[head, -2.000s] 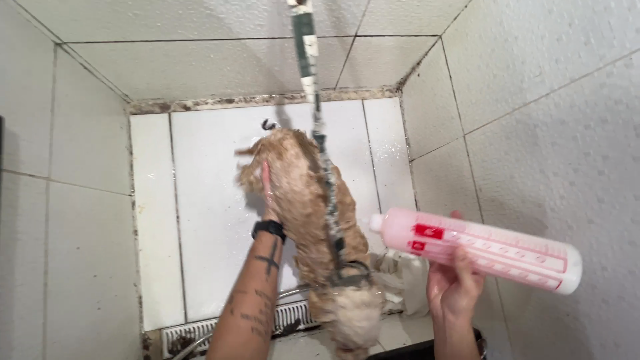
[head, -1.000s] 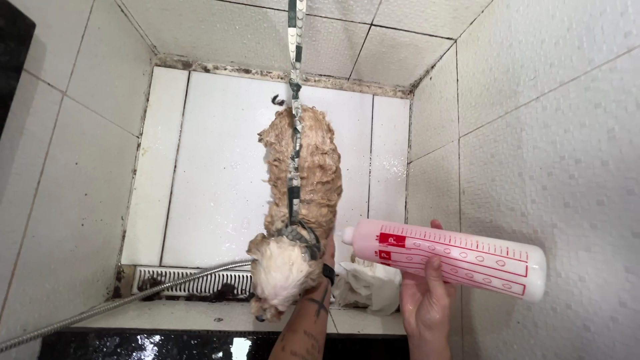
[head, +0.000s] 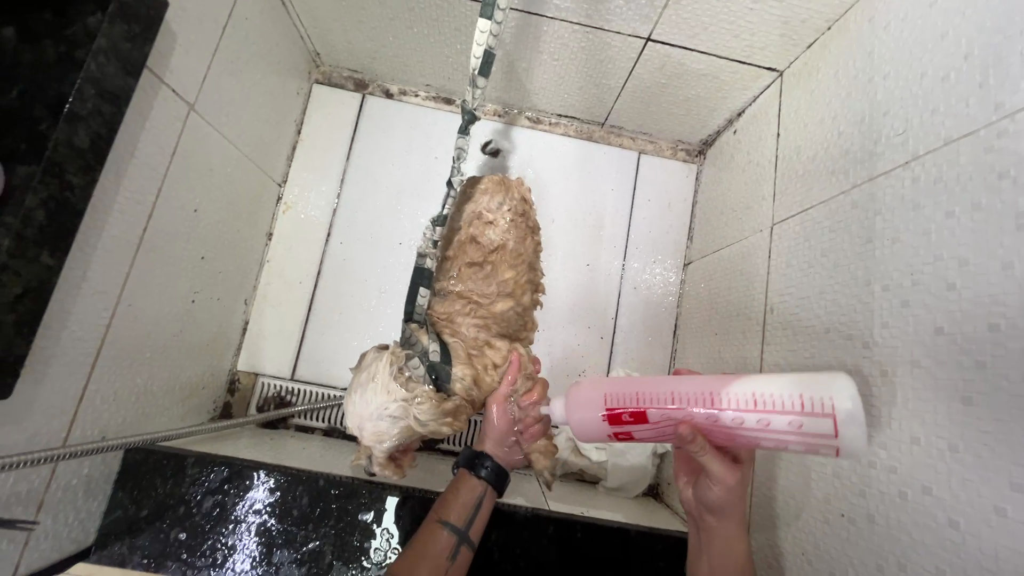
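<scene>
A wet, tan curly-haired dog (head: 492, 264) stands in a white-tiled basin, its paler head (head: 392, 400) turned to the lower left. Round its neck is a green and white patterned strap (head: 420, 288) that runs up past the top edge of the view. My left hand (head: 514, 412), with a black band on the wrist, is closed round the dog's front leg. My right hand (head: 712, 464) holds a squeeze bottle (head: 712, 408) of pink liquid on its side, bearing red markings. The bottle's nozzle points left, close to the fingers of my left hand.
A metal shower hose (head: 192, 432) crosses the lower left, above a slotted drain grate (head: 296, 400). Crumpled white cloth or paper (head: 620, 464) lies beneath the bottle. Black stone edging (head: 216, 504) runs along the front. Tiled walls (head: 888, 240) enclose the basin.
My left hand was at the dog's rear two seconds ago and now grips its front leg. The dog's head has turned left. The bottle's nozzle is now close to my left hand.
</scene>
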